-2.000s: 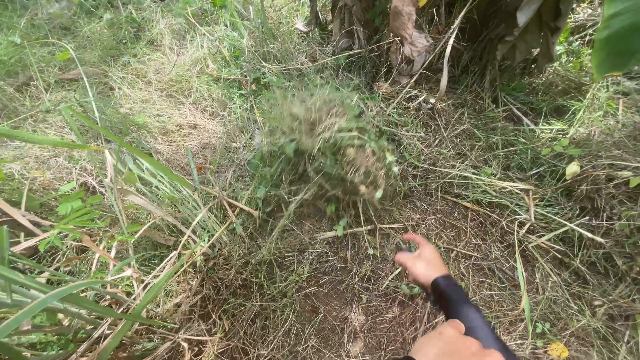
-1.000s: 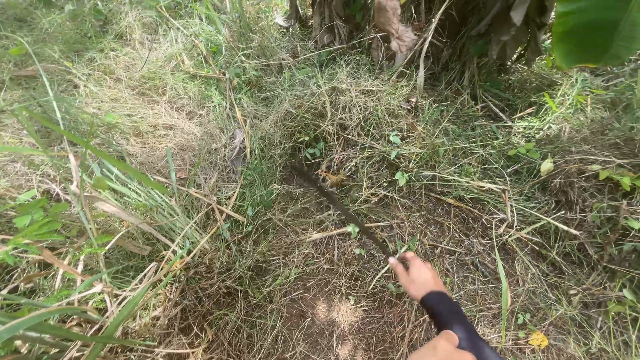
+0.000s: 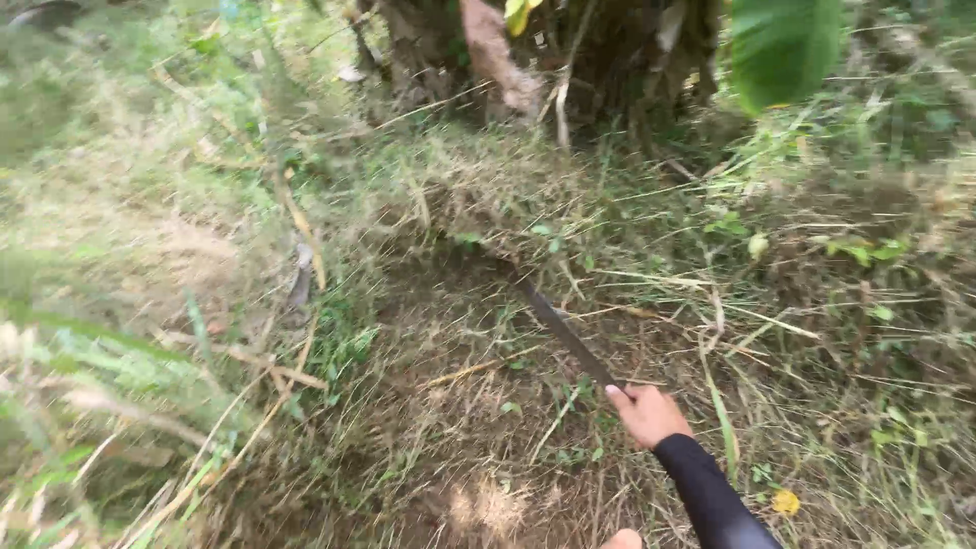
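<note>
My right hand (image 3: 650, 415), below a black sleeve, is closed around the near end of a long dark blade (image 3: 564, 332), which looks like a machete. Its far end reaches up and left into a heap of cut grass (image 3: 488, 198) and is hidden there. At the bottom edge only a small part of my left hand (image 3: 624, 540) shows, so its fingers and anything in them cannot be seen. Bare brown soil with dry stalks (image 3: 457, 412) lies left of the blade.
A plant base with dry hanging leaves (image 3: 518, 61) stands at the top, beside a broad green leaf (image 3: 785, 49). Long green blades of grass (image 3: 114, 343) lean in from the left. A yellow leaf (image 3: 785, 502) lies at lower right.
Two seconds ago the grass heap was blurred and the blade could not be made out. Since one second ago the blade's far end has gone in among the grass, and less of my left hand shows.
</note>
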